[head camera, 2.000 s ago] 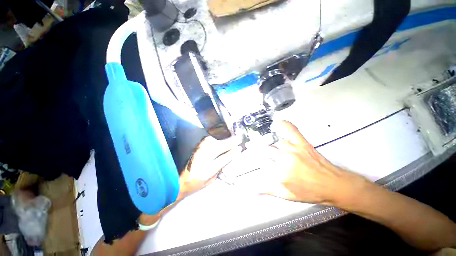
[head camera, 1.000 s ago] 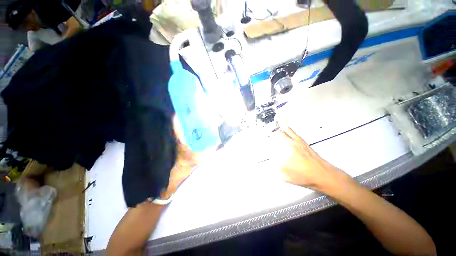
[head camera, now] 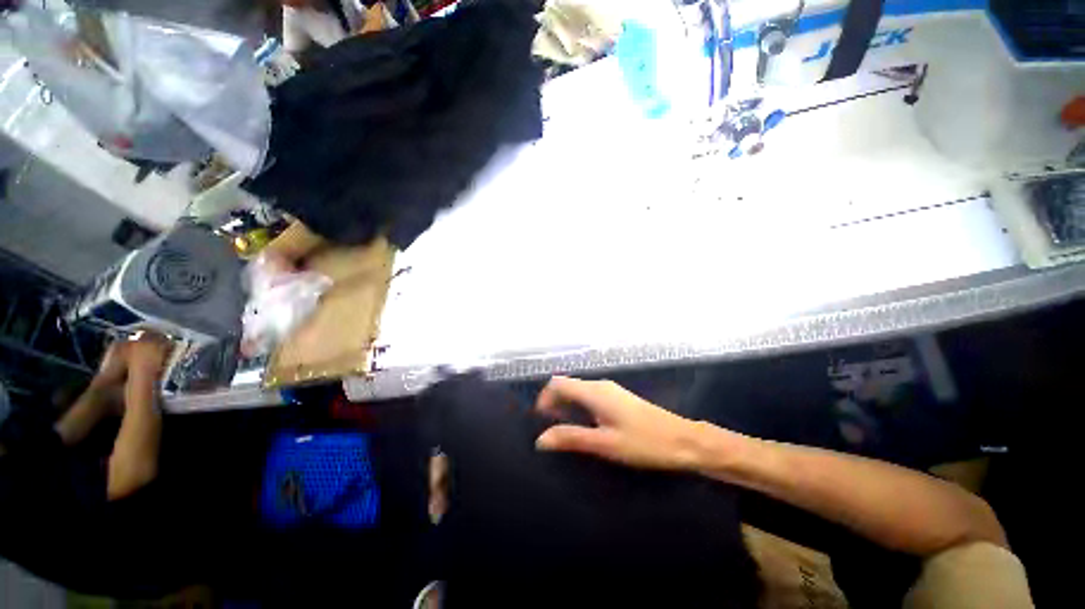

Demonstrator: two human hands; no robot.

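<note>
A black garment piece (head camera: 571, 535) lies across my lap below the table's front edge. My left hand (head camera: 438, 485) shows only as a small strip at the cloth's left edge, with a white band below it; the cloth hides the rest, including any grip. My right hand (head camera: 613, 426) is over the upper part of the cloth, thumb and fingers apart. The sewing machine's presser foot area (head camera: 744, 129) is brightly lit at the upper right, away from both hands.
The white table (head camera: 571, 286) has a ruler-marked front edge. A black garment pile (head camera: 405, 119) lies at its left. Cardboard (head camera: 333, 315), a plastic bag (head camera: 283, 303) and a blue basket (head camera: 321, 476) are at left. Another person's hands (head camera: 137, 357) show at far left.
Both hands have left the needle area and moved down to my lap. The black garment piece is now there. The view has swung left and down, showing the basket and the other person's hands.
</note>
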